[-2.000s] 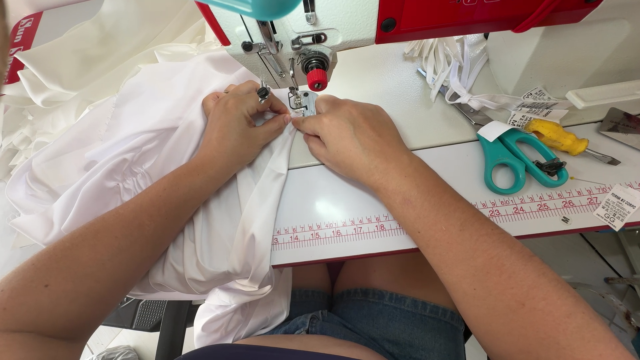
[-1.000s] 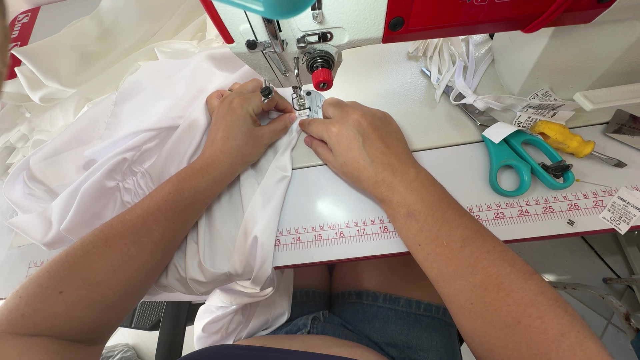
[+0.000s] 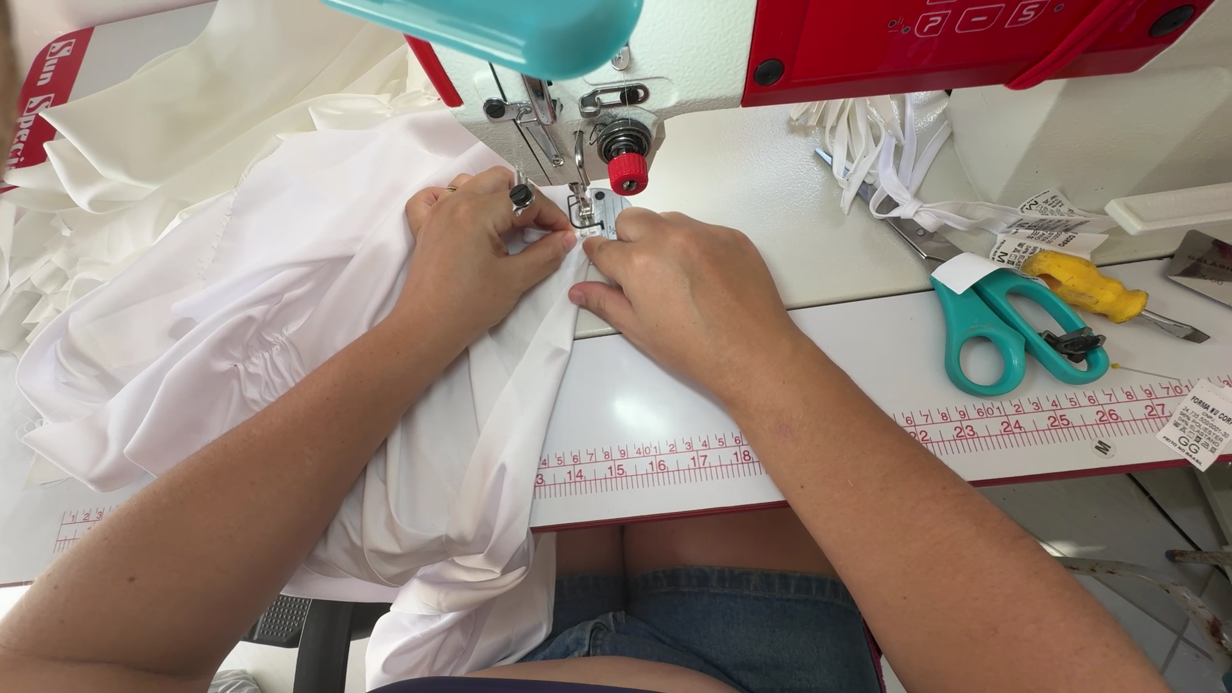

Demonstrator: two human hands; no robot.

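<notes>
White fabric point(image 3: 318, 260) lies bunched over the left of the table and hangs past its front edge. Its right edge runs up to the presser foot point(image 3: 582, 207) of a sewing machine point(image 3: 693, 48). My left hand point(image 3: 486, 241), with a ring on one finger, pinches the fabric edge between thumb and index finger just left of the foot. Close by on the right, my right hand point(image 3: 674, 289) has its index fingertip on the same edge, thumb lower along it; its other fingers are curled near the needle plate point(image 3: 606, 207). The fingertips of both hands nearly meet.
Teal-handled scissors point(image 3: 982, 356), a yellow screwdriver point(image 3: 1097, 286) and printed fabric labels point(image 3: 1049, 231) lie at the right. White strips point(image 3: 895, 154) are heaped behind them. A printed ruler scale point(image 3: 654, 460) runs along the table's front. Cream fabric point(image 3: 241, 67) is piled at the back left.
My right thumb has come into view lower on the fabric edge, spread from the index finger. Both hands otherwise stay beside the presser foot.
</notes>
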